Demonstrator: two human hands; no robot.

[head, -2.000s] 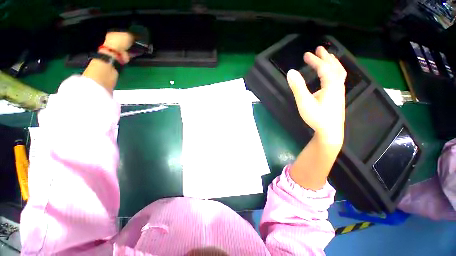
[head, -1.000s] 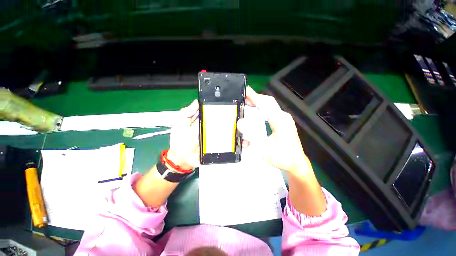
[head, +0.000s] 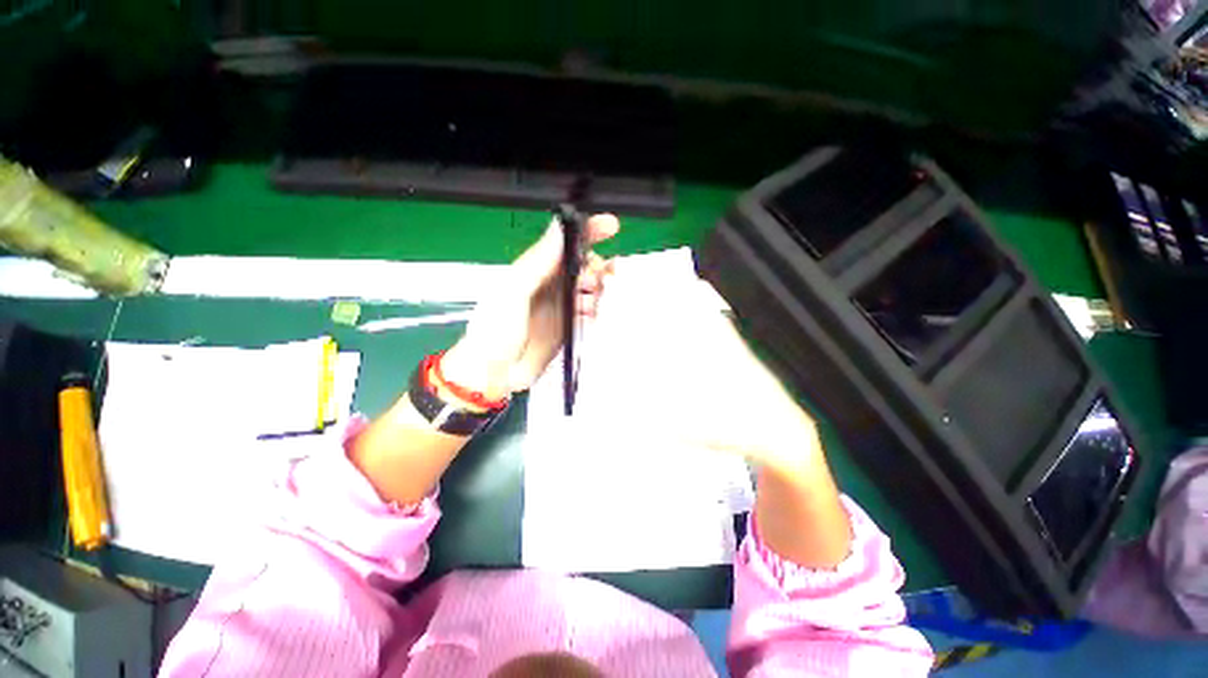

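My left hand point(head: 517, 318) holds a phone assembly point(head: 570, 318), now seen edge-on as a thin dark upright line. My right hand point(head: 742, 397) is to the right of it, over the white paper sheet point(head: 623, 510). Its fingers wash out against the paper, so whether they touch the phone cannot be told. The foam tray point(head: 848, 351) stands at the right. Glossy phones lie in its two upper pockets and its lowest pocket point(head: 1086, 477); the pocket between is empty.
A record sheet point(head: 186, 444) with a yellow-edged label pad point(head: 327, 382) and an orange-handled tool point(head: 82, 464) are at the left. A pale pen point(head: 411, 319), a small green piece point(head: 346, 313) and a green-beige roll point(head: 80, 239) lie near the white strip point(head: 265, 277).
My left hand came back from the far side with the phone. Its open back with the battery faced me, then it turned edge-on. My right hand left the foam tray.
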